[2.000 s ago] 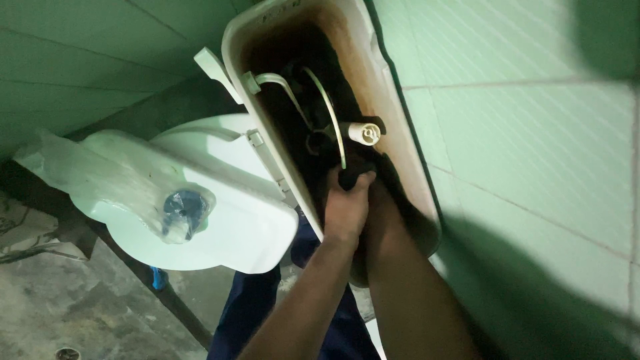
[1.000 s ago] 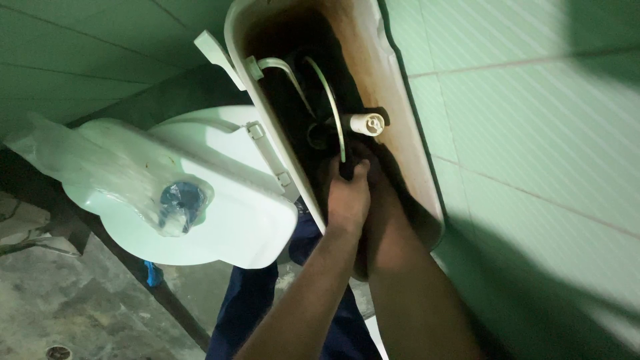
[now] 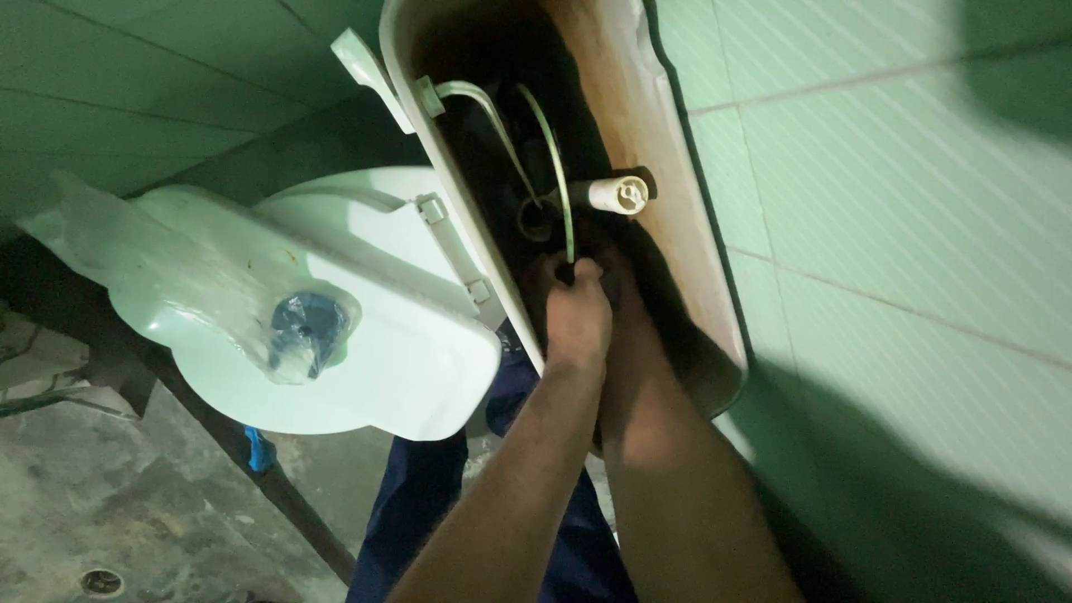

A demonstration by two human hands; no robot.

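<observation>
Both my arms reach into the open toilet tank (image 3: 729, 360), whose inside is stained brown. My left hand (image 3: 578, 314) is closed on a dark part at the lower end of a thin pale refill tube (image 3: 556, 159). Beside and below it, my right hand (image 3: 607, 260) is in shadow deep in the tank; its fingers are mostly hidden. Just above the hands lies a white plastic fill-valve cap (image 3: 624, 194). A bent flush lever arm (image 3: 486, 102) runs from the tank's side wall down to the dark round opening of the overflow tube (image 3: 536, 219).
The white flush handle (image 3: 373, 79) sticks out from the tank's side. On the closed toilet lid lies the white tank lid (image 3: 435, 368), bearing a clear plastic bag (image 3: 209, 276) with a blue round part (image 3: 310, 322). Green tiled wall (image 3: 879, 209) borders the tank. A floor drain (image 3: 102, 582) is at lower left.
</observation>
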